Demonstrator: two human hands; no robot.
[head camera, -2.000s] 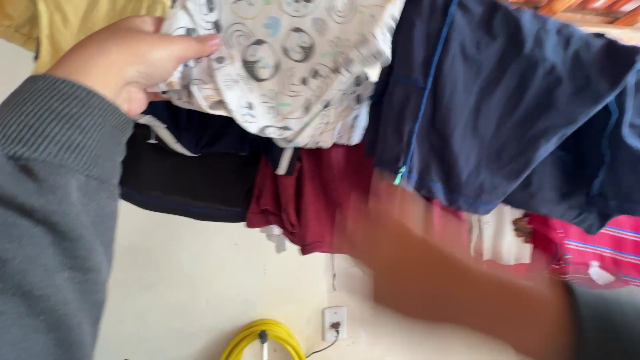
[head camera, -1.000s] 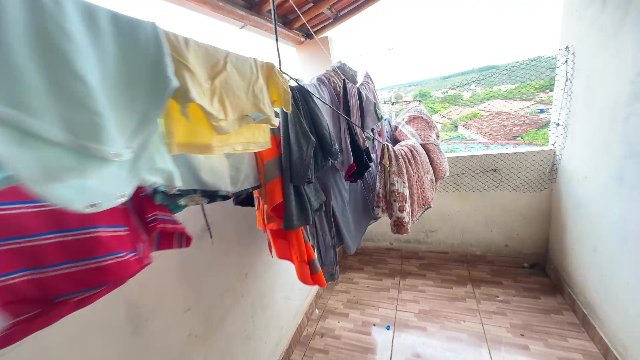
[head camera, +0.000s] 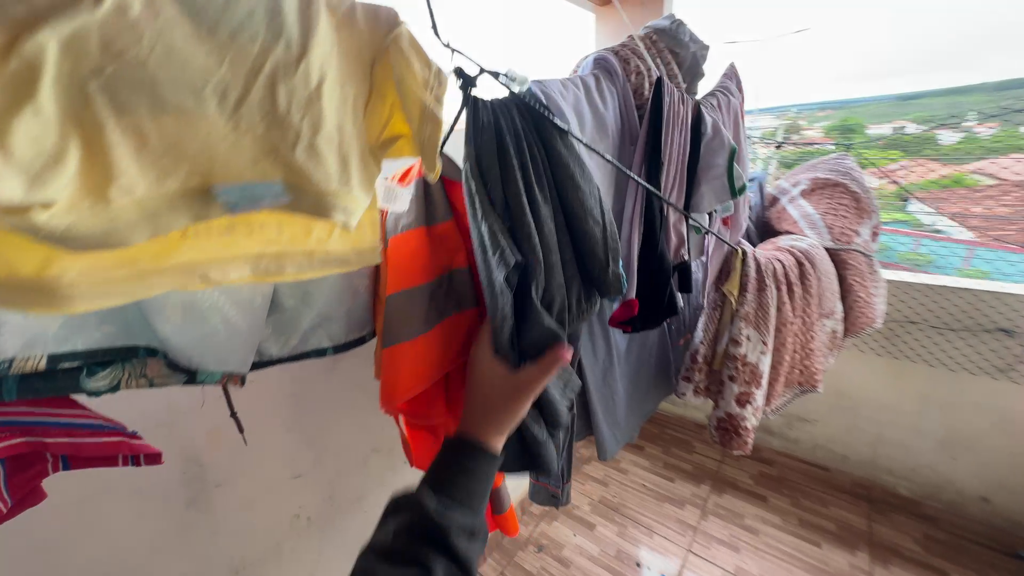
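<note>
My left hand (head camera: 508, 388) reaches up from the bottom centre in a dark sleeve. It is at the lower part of a dark grey garment (head camera: 532, 232) that hangs folded over a thin cord (head camera: 624, 170). The thumb lies in front of the cloth and the fingers are hidden behind it. An orange garment with grey bands (head camera: 428, 280) hangs just left of the hand. Pale yellow clothing (head camera: 192, 120) fills the upper left. Behind the dark garment hang light grey clothing (head camera: 620, 376) and a black piece with a red tip (head camera: 660, 272). My right hand is out of view.
A brown and white patterned textile (head camera: 788, 296) hangs farther along the cord. A striped red garment (head camera: 64, 448) hangs at the lower left, before a pale wall (head camera: 296, 472). Wood-patterned floor tiles (head camera: 624, 512) lie below. Netting (head camera: 944, 340) covers the low wall at right.
The view has swung right along the hanging clothes, then come closer to the dark grey garment. My left hand, out of view one second ago, is now at that garment.
</note>
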